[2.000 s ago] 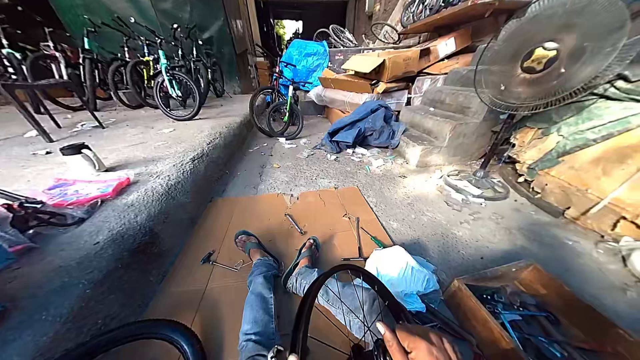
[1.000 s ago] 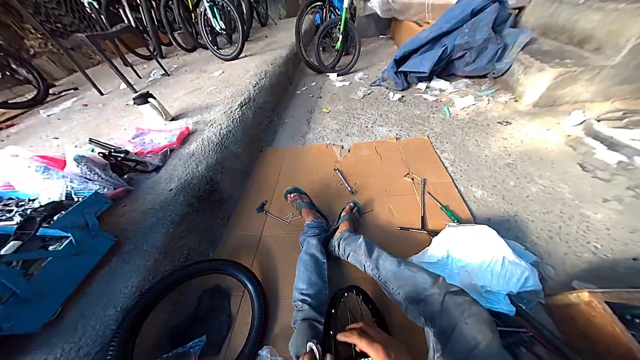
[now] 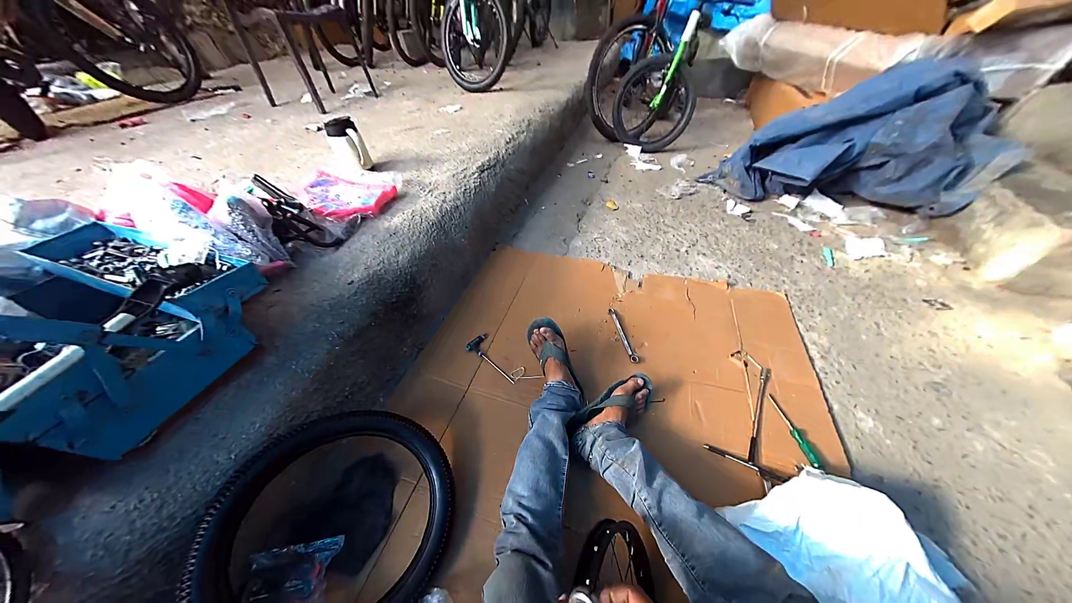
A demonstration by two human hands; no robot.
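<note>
At the bottom edge, a black spoked bicycle wheel (image 3: 615, 557) stands between my jeans-clad legs. My right hand (image 3: 621, 594) is cut off by the frame at the wheel's near side; its grip is hidden. Just left of it shows a small bit of my left hand (image 3: 579, 596), also mostly out of frame. A black bicycle tyre (image 3: 440, 502) lies to the left, with a plastic-wrapped item (image 3: 293, 563) inside its ring. On the cardboard sheet (image 3: 670, 310) are a spanner (image 3: 624, 335), a T-handled tool (image 3: 492, 360), and a green-handled screwdriver (image 3: 806, 448) beside several metal tools.
A blue metal toolbox (image 3: 126, 402) full of small parts stands at left, near plastic-wrapped goods (image 3: 347, 194) and a jug (image 3: 345, 144). A raised concrete ledge (image 3: 469, 193) runs beside the cardboard. A white plastic bag (image 3: 837, 536) lies at right; bicycles (image 3: 657, 84) stand behind.
The wheel and my hands have moved lower, toward the bottom edge, and less of them shows. The view has swung left and down since the first frame.
</note>
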